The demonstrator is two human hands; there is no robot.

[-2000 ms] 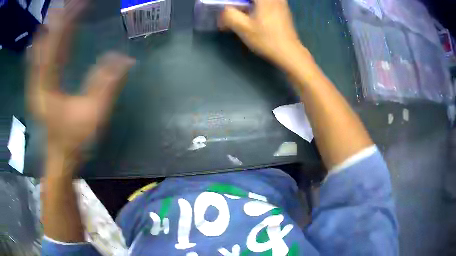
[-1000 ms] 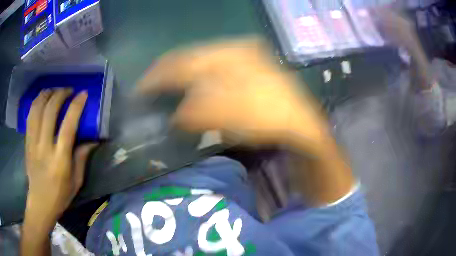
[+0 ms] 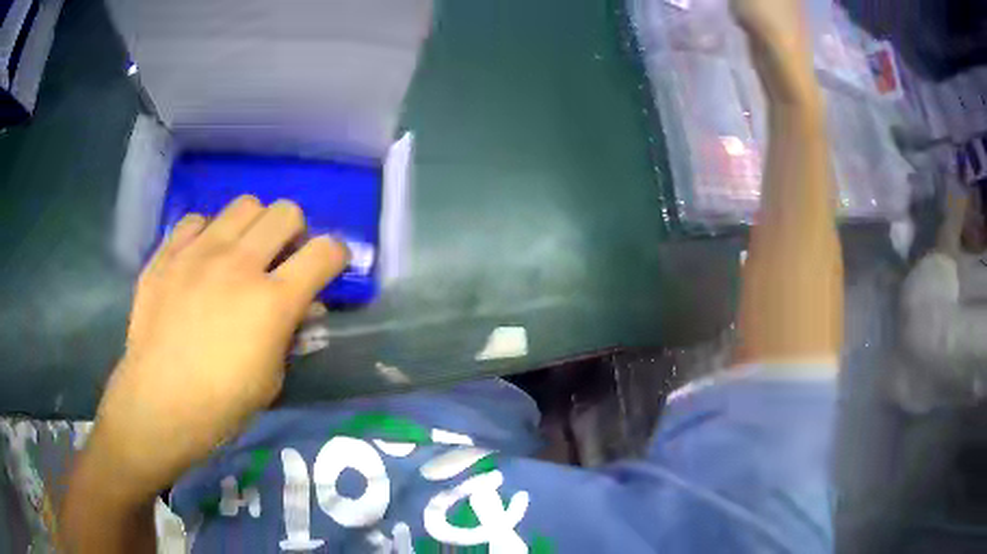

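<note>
An open retail carton [image 3: 276,81] stands on the dark green tabletop at the upper left, its large pale flap raised at the back and side flaps spread. A glossy blue inner box [image 3: 281,179] shows inside it. My left hand [image 3: 233,292] lies over the front of the carton with fingers bent onto the blue surface; whether it grips is unclear. My right hand [image 3: 771,16] is at the top edge, partly cut off, over the clear plastic blister trays [image 3: 703,141]; its fingers are not clearly visible.
The worn green tabletop [image 3: 520,206] has a white paper scrap [image 3: 503,343] near its front edge. A dark and white box [image 3: 27,49] is cut off at the upper left. Another person's arm and sleeve [image 3: 939,292] show at the far right.
My right hand has moved from the middle of the view to the trays at upper right. My left hand stays at the carton, whose pale back flap now stands large in view. The camera view has shifted.
</note>
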